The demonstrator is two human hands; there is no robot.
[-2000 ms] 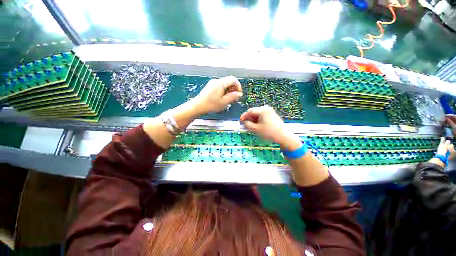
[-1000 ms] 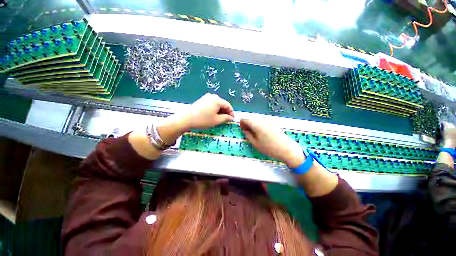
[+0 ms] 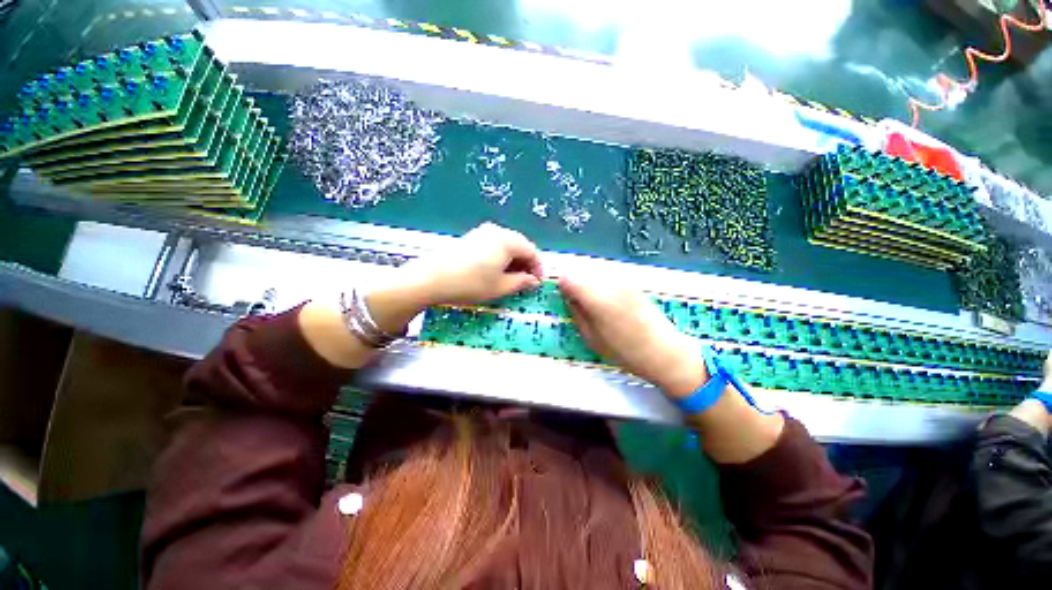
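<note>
Green circuit board panels [image 3: 496,333] with small blue parts lie end to end in the rails in front of me. My left hand [image 3: 494,267] is over the upper board row with thumb and forefinger pinched. My right hand [image 3: 617,328] is beside it over the same row, fingertips low at the board and almost touching the left fingertips. Anything between the fingertips is too small to make out. A heap of silvery leaded components [image 3: 361,141] and a heap of dark leaded components [image 3: 701,205] lie on the green shelf mat behind the rails.
Stacked board panels [image 3: 110,98] stand at the far left, and another stack [image 3: 894,207] at the right. A few silvery parts [image 3: 565,194] lie scattered between the heaps. A red part [image 3: 923,152] is behind the right stack. Another person's sleeve [image 3: 1015,461] is at the right edge.
Both hands have come down from the parts shelf to the upper board row and closer together. Since a second ago they have barely moved. The view has shifted.
</note>
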